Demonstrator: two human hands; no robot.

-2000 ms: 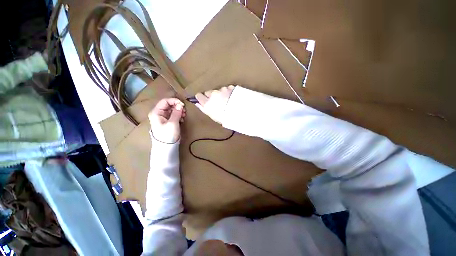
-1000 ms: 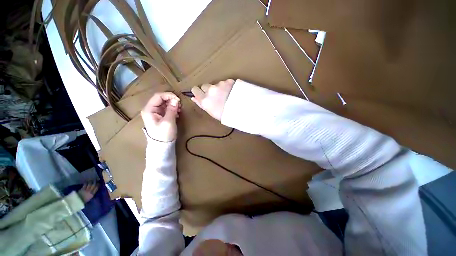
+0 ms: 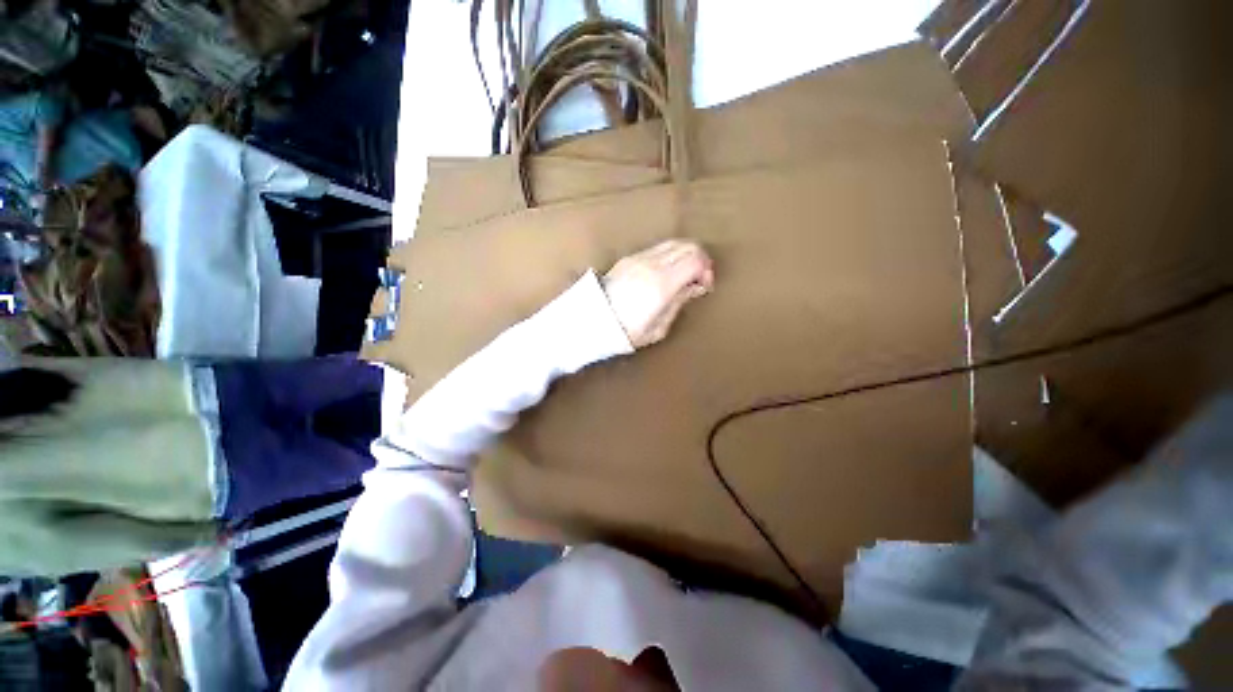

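A large flat brown bag panel (image 3: 811, 298) lies in front of me, plain side up. Brown looped handles (image 3: 595, 75) stretch from its top edge towards the back. My left hand (image 3: 659, 293) lies on the panel below the handle base, fingers curled in, with nothing visible in them. My right hand is out of the picture; only its blurred sleeve (image 3: 1136, 554) shows at the lower right. A thin black cord (image 3: 865, 387) loops across the panel and runs out at the right edge. The snips are not in view.
More brown pieces with pale edge lines (image 3: 1034, 277) overlap at the right. Dark labels (image 3: 387, 304) stick out at the panel's left side. White table covering (image 3: 798, 41) shows behind the handles. A person in a light green and purple garment (image 3: 122, 433) is at the left.
The view has turned, so the panel sits straighter. My right hand has moved away and out of view to the right, stretching the cord. My left hand now lies lower than the handle base.
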